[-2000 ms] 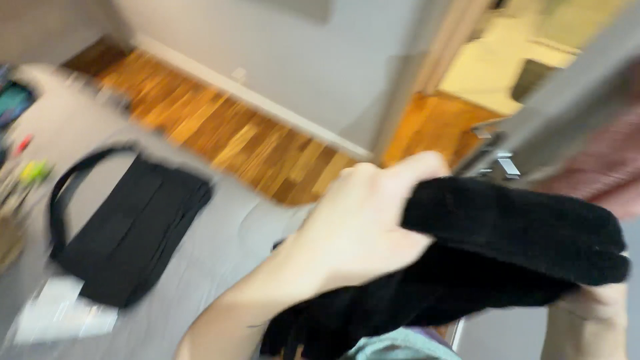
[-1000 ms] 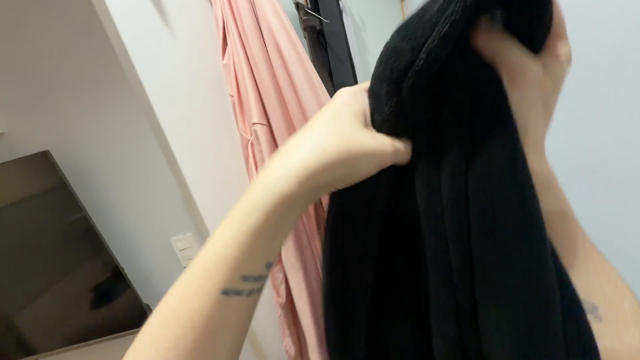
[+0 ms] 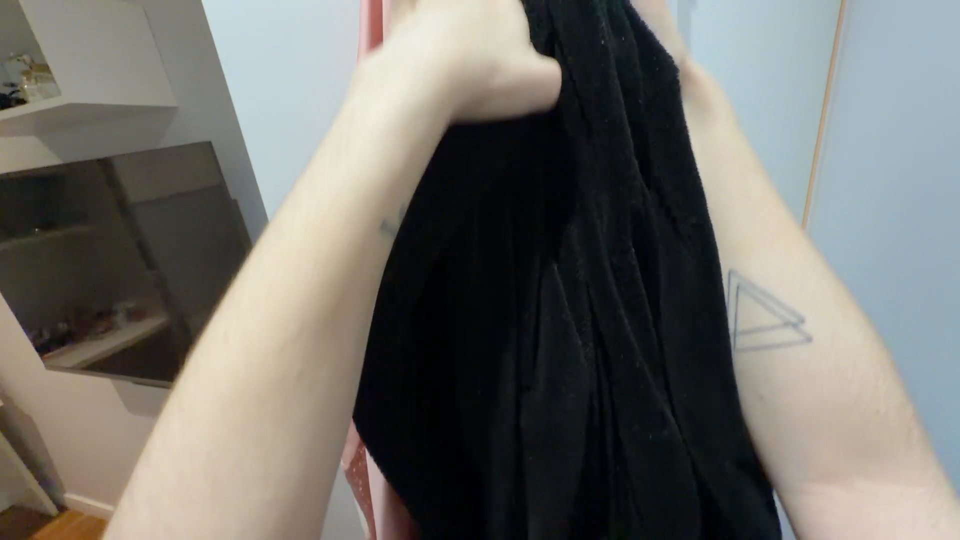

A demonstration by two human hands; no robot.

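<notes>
A black velvety garment [image 3: 555,315] hangs down the middle of the view in long folds, held up at its top. My left hand [image 3: 487,64] grips its upper left part, thumb across the cloth, near the top edge of the view. My right forearm rises along the garment's right side; of the right hand only the wrist area [image 3: 667,37] shows, and its fingers are hidden behind the cloth or out of frame. Behind the garment, a pink garment [image 3: 379,495] shows at the lower left and at the top.
A wall-mounted television [image 3: 127,262] with a dark reflective screen is at the left, below a white shelf [image 3: 112,112] holding small items. Pale blue panels [image 3: 892,150] stand at the right. A bit of wood floor [image 3: 71,525] shows at the lower left.
The view has swung up from a bed with a black bag to the hanging clothes. The black garment, bunched across my hands earlier, now hangs down at full length before me.
</notes>
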